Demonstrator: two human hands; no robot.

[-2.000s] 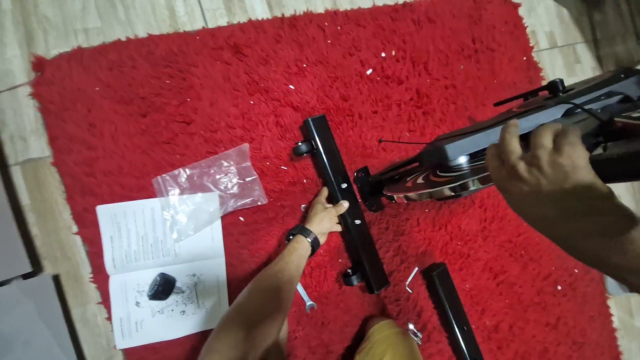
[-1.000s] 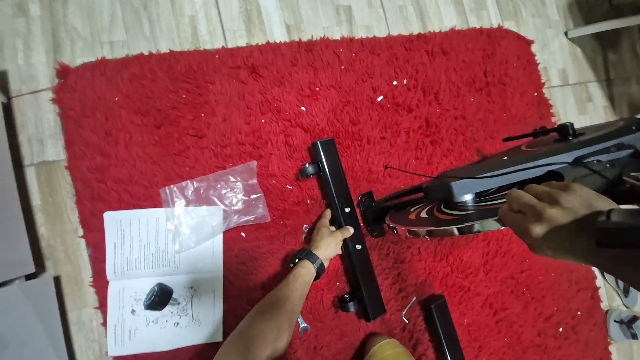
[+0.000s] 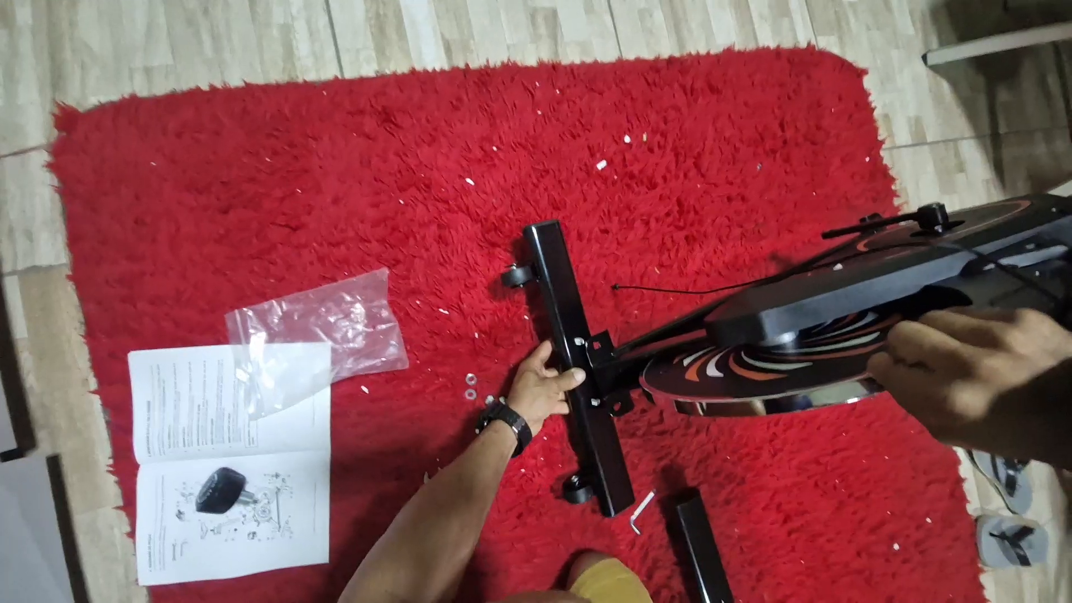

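My left hand, with a black watch on the wrist, grips the middle of a black metal stabilizer bar with small wheels. Two bolts show on the bar near my thumb. Its right side lies against the bracket of an exercise bike frame. The bike has a flywheel with a swirl pattern and a thin black cable. My right hand is at the bike's body, fingers curled; what they grip is hidden. Below the bar lie a hex key and a second black bar.
A shaggy red rug lies under everything. At the left, a clear plastic bag partly covers an open printed manual. Washers lie by my left wrist. Grey flip-flops are on the floor at the right.
The gap between the bar and the bike frame's bracket has closed. My left hand has stayed on the bar and my right hand at the bike.
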